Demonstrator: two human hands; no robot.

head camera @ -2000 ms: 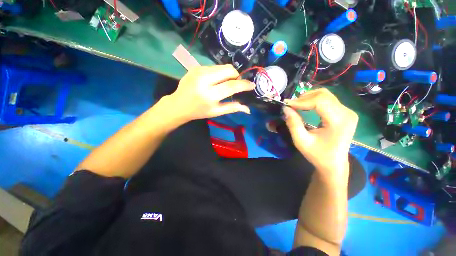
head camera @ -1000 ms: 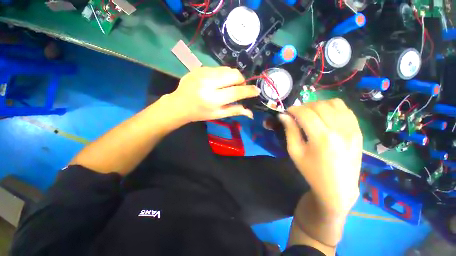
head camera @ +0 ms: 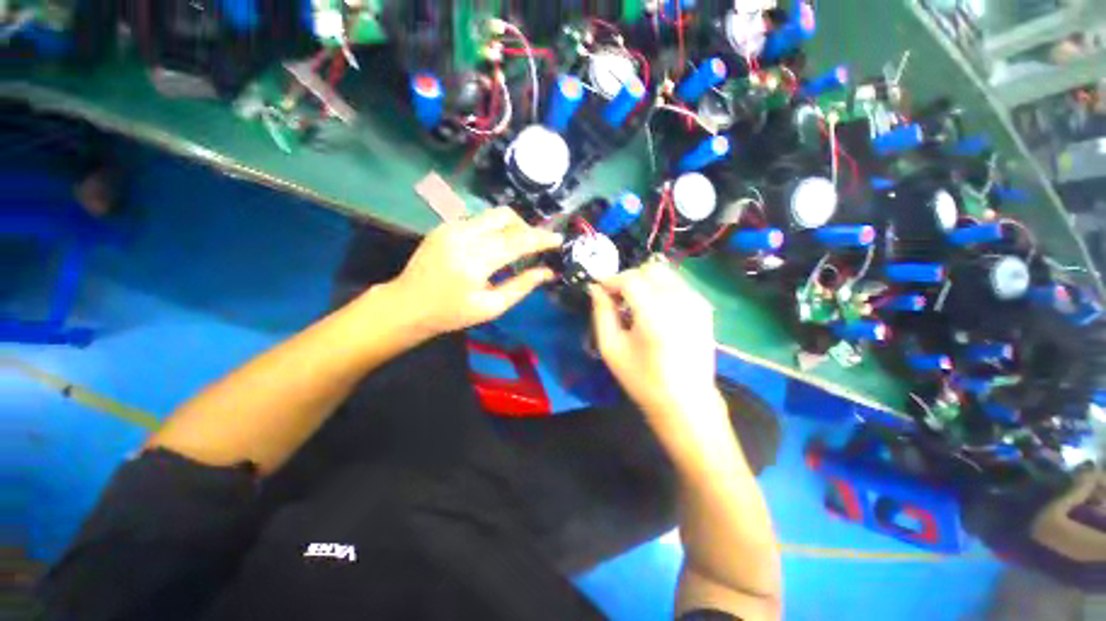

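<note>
A black speaker housing with a round silver-white driver (head camera: 592, 258) is at the near bench edge between my hands. A blue cell (head camera: 621, 214) with a pinkish end stands just behind the driver. My left hand (head camera: 480, 269) holds the housing's left side, thumb and fingers around it. My right hand (head camera: 655, 322) has its fingertips at the driver's lower right edge, apparently pinching thin wires. Fingers hide most of the housing, and the image is blurred, so the pinched part is unclear. Red wires show beside the driver.
The green bench (head camera: 303, 170) holds many units with blue cells, drivers and boards, behind and to the right. A beige strip (head camera: 440, 197) lies by my left hand. A red stool (head camera: 507, 377) and blue stool (head camera: 891, 497) stand below. Part of another person (head camera: 1073, 522) shows at far right.
The view has shifted, showing more of the bench at right. My right hand has moved closer to my left hand and the driver. My left hand stays at the housing.
</note>
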